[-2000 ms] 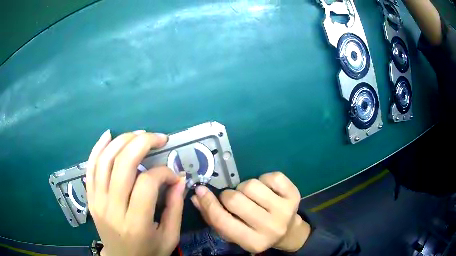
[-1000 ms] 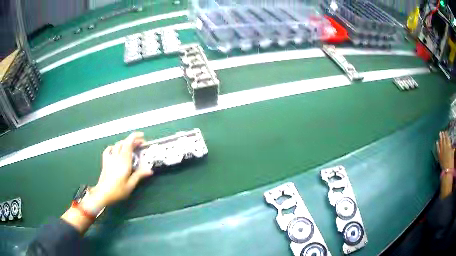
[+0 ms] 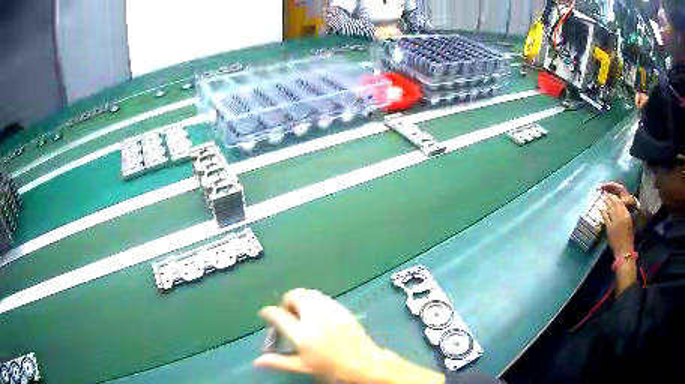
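My right hand [image 3: 323, 341] reaches in from the lower right over the near bench. Its thumb and fingers are closed around a grey metal piece [image 3: 276, 342], apparently a metal frame seen partly; the hand and blur hide most of it. My left hand is not in view. A part-filled frame [image 3: 420, 309] lies to the right of my hand, with two round disc units at its near end and open holes at its far end. Another metal frame [image 3: 208, 260] lies on the green belt, beyond and left of my hand.
Stacked frames [image 3: 229, 204] stand on the belt behind that frame. Clear trays [image 3: 293, 105], dark trays [image 3: 451, 64] and a red object [image 3: 396, 91] are farther back. At right, another person's hands [image 3: 617, 217] hold stacked frames [image 3: 587, 229]. Disc-filled frame [image 3: 19, 370] lies lower left.
The view has tilted up and turned right. My left hand has let go of the frame on the belt and left view. My right hand has appeared, gripping a piece; one of two part-filled frames is gone.
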